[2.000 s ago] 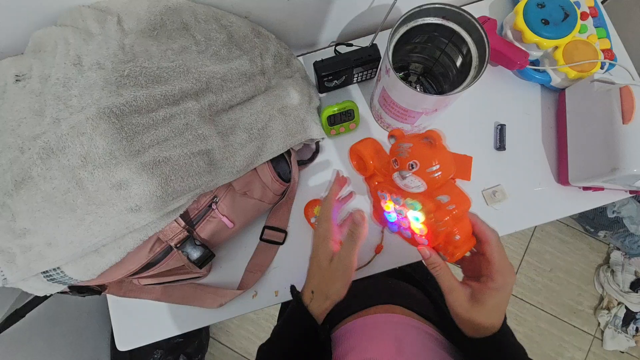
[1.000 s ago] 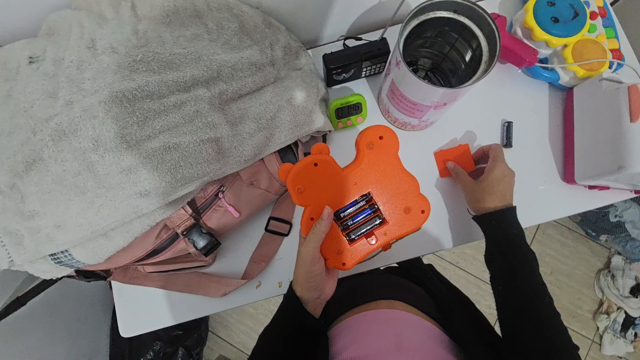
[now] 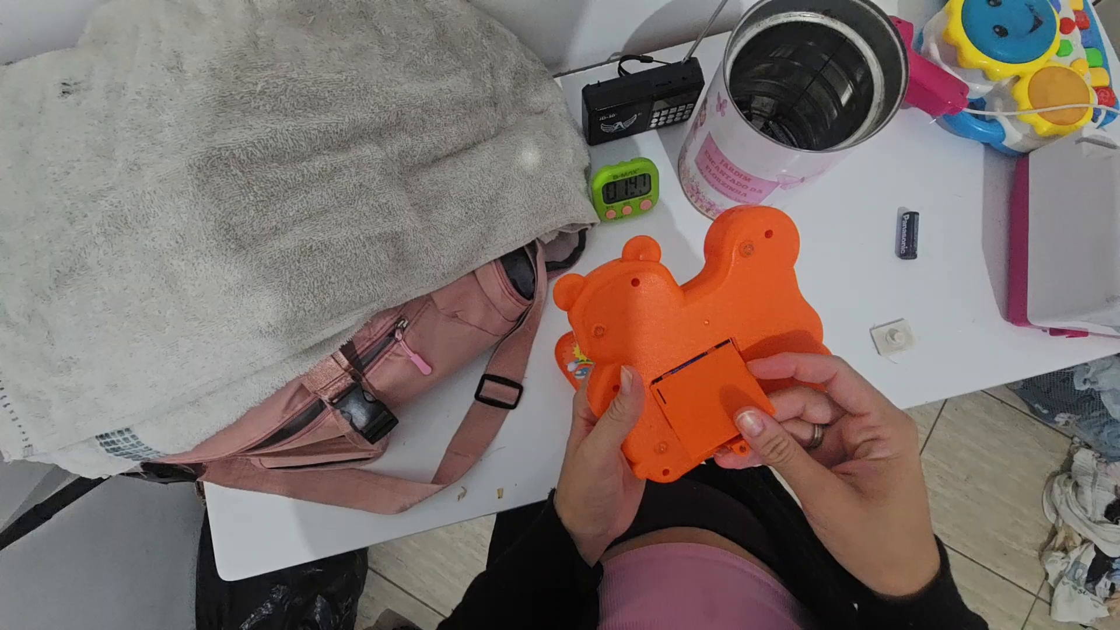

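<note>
An orange plastic animal-shaped toy [image 3: 700, 306] is held back side up above the table's front edge. My left hand [image 3: 604, 464] grips its lower left part, thumb on the back. With thumb and fingers, my right hand [image 3: 831, 455] holds the orange battery cover [image 3: 709, 402], which lies over the battery compartment. A dark gap shows along the cover's upper edge; the batteries are almost wholly hidden. Part of another orange piece with a coloured picture [image 3: 575, 361] shows at the toy's left. A loose AAA-type battery [image 3: 908, 234] lies on the table to the right.
Behind the toy stand a green digital timer [image 3: 625, 189], a black portable radio [image 3: 642, 101] and an open metal can [image 3: 731, 166]. A pink bag [image 3: 455, 328] under a grey towel [image 3: 289, 175] fills the left. A small white square piece [image 3: 892, 339] and a white-and-pink box [image 3: 1072, 236] are at right.
The right hand has brought the orange cover from the right onto the toy's battery compartment, where batteries showed before. Two seconds ago the toy was face up with its lights on.
</note>
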